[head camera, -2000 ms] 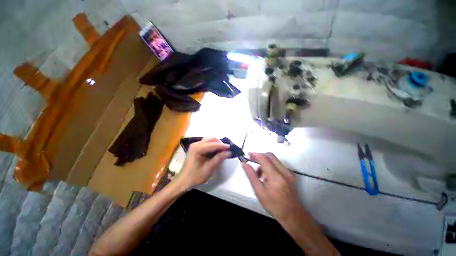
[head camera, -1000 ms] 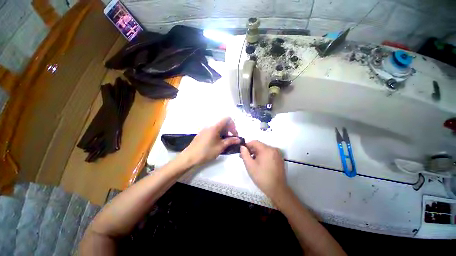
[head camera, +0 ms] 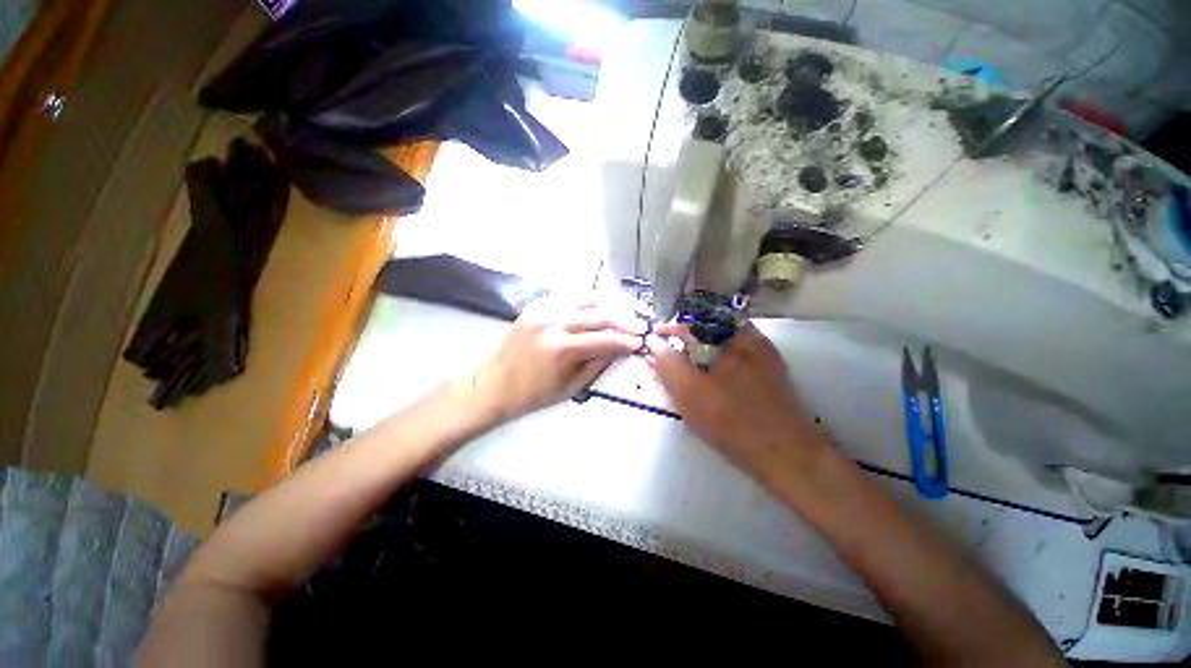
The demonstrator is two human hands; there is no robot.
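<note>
A dark leather strip [head camera: 457,282] lies on the white machine bed [head camera: 431,337], its right end running under my left hand [head camera: 562,350]. My left hand holds it close to the needle area. My right hand [head camera: 725,392] is beside it, fingertips meeting the left ones at the presser foot [head camera: 643,313], partly behind a machine fitting. Its fingertips and the strip's right end are hidden or washed out by the lamp glare, so its grip cannot be told. The off-white sewing machine head [head camera: 888,235] stands above.
Blue-handled thread snips [head camera: 926,437] lie right of my right hand. A heap of dark leather [head camera: 379,91] is behind left. A bundle of narrow strips [head camera: 209,268] lies on the cardboard box [head camera: 281,352]. A small control panel [head camera: 1139,598] is at the right front corner.
Both hands and the strip have moved from the front of the bed up to the presser foot. The view has come closer to the machine, and the phone is nearly out of the picture.
</note>
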